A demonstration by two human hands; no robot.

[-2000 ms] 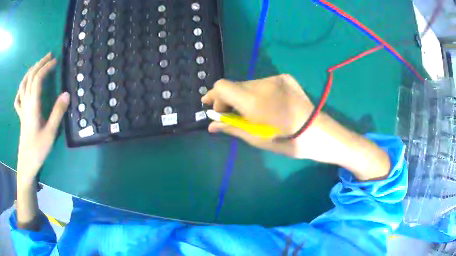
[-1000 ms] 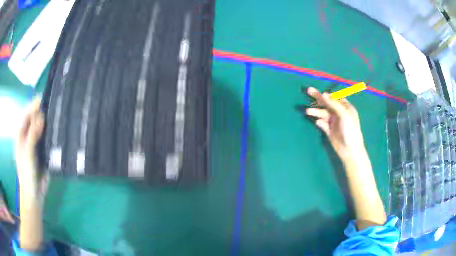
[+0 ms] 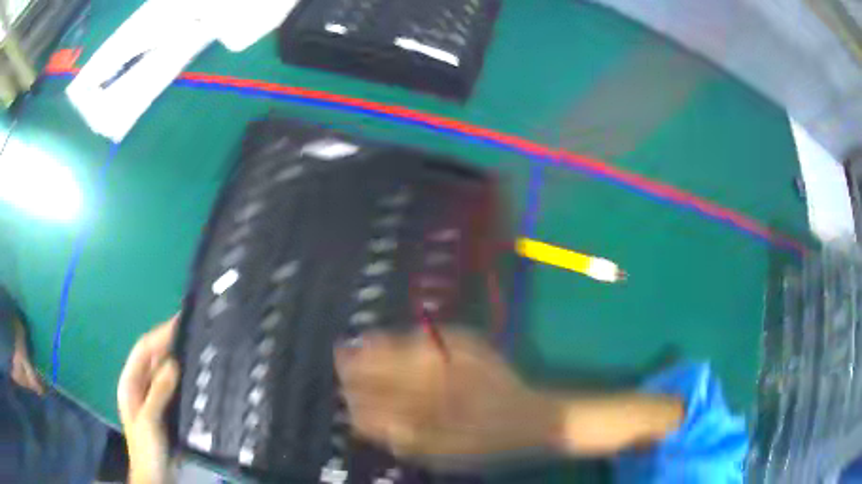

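The black component tray lies in front of me, slightly blurred, with rows of small silvery discs and white labels. My left hand is at the tray's left edge, its fingers partly hidden by the tray. My right hand is strongly blurred over the lower right part of the tray; its fingers cannot be made out. The yellow pen probe lies on the green mat right of the tray, its white collar and tip pointing right. A thin red lead shows blurred near my right hand.
Stacked black trays stand at the far side. White paper with a dark pen lies at the far left. Clear blister trays are at the right edge. Red and blue tape crosses the mat. Part of another person shows at lower left.
The yellow probe has left my right hand and lies on the mat. My right hand has moved left over the tray. The tray appears lower in view, and the stacked trays have come into view.
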